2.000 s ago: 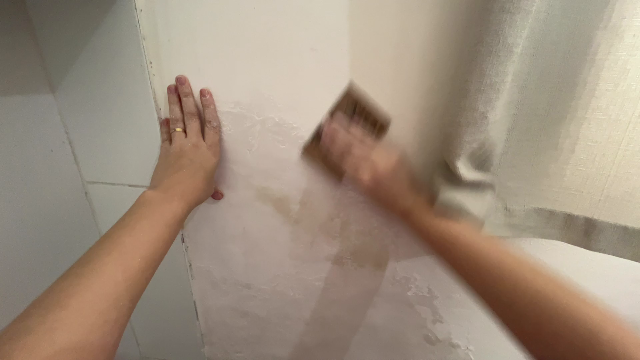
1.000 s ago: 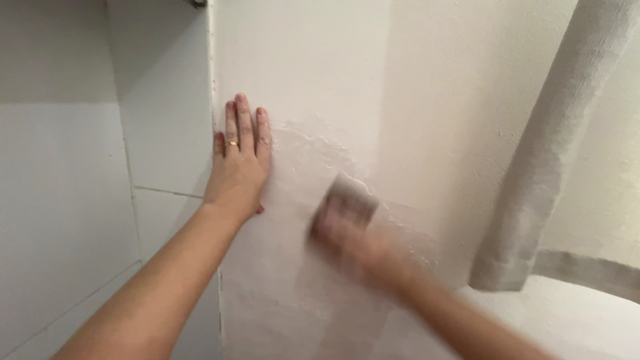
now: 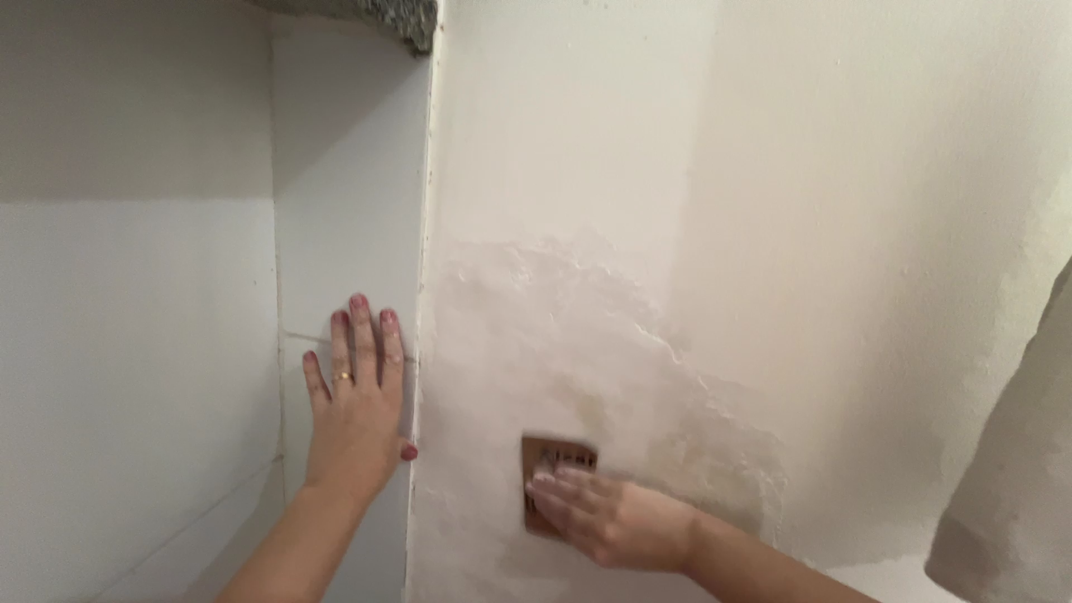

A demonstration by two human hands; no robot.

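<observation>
My right hand [image 3: 607, 515] presses a brown rectangular sheet of sandpaper [image 3: 540, 452], printed on its back, flat against the painted wall [image 3: 569, 151]. Around and above it the paint is rough and flaking, with raised edges [image 3: 670, 347] and yellowish-brown stains. My left hand [image 3: 356, 410], with a gold ring on one finger, lies palm down with fingers spread on the white tiled side wall [image 3: 352, 209], its thumb near the corner edge. It holds nothing.
A pale strip of corner edging [image 3: 425, 251] runs upright between tile and painted wall. A rough grey stone or concrete edge [image 3: 410, 25] juts out at the top. Grey-beige fabric, apparently a curtain [image 3: 997, 486], hangs at the right.
My left hand has gone from the painted wall beside the corner to the tiles. The sandpaper, still under my right hand, is lower on the damaged patch. The view has shifted left.
</observation>
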